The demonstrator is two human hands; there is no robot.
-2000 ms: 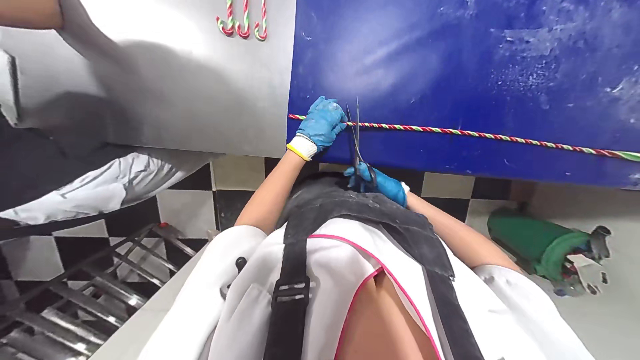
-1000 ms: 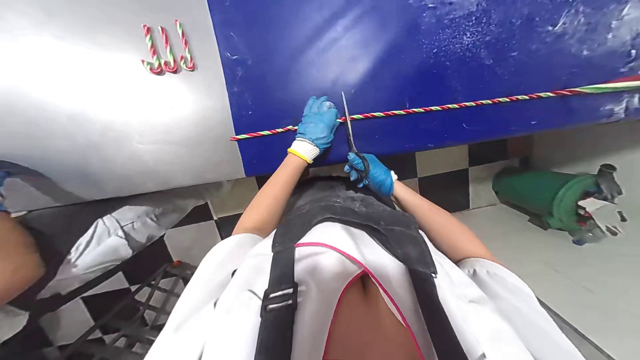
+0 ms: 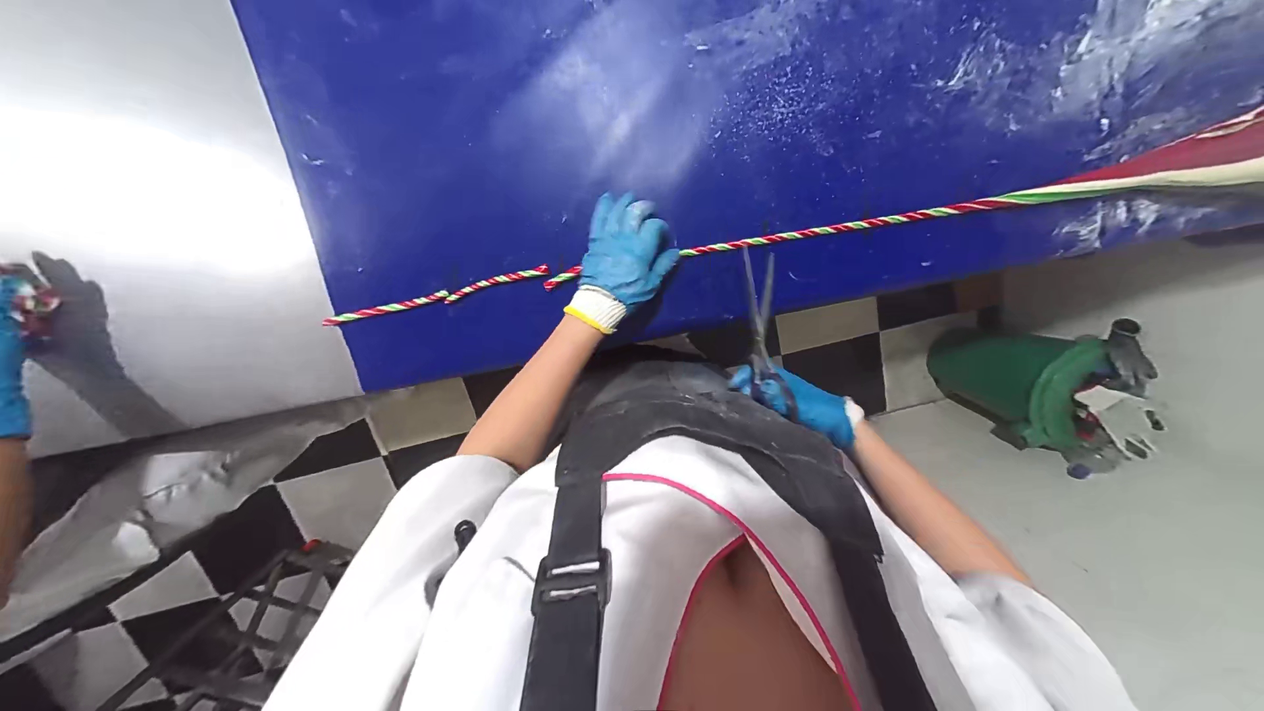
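A twisted red, white and green candy rope (image 3: 839, 228) lies along the blue work surface (image 3: 474, 128) and widens into a thick striped mass (image 3: 1195, 158) at the right edge. My left hand (image 3: 627, 252), in a blue glove over a white cuff, lies on the rope, its fingers apart; what is under the palm is hidden. Left of it lie cut candy pieces (image 3: 499, 281), end to end in a loose line. My right hand (image 3: 790, 395), gloved in blue, holds scissors (image 3: 760, 306) by the handles near the table's front edge, blades apart and pointing at the rope.
A shiny metal table (image 3: 178, 197) adjoins on the left, where a co-worker's gloved hand (image 3: 12, 355) holds red and white candy (image 3: 35, 301). A green cylinder (image 3: 1017, 380) lies at the lower right. A dark metal rack (image 3: 267, 622) stands at the lower left over checkered floor.
The rope's left part is now in separate pieces. The scissors have moved back from the rope toward my body. The candy canes on the metal table are no longer there; a co-worker's hand now holds candy.
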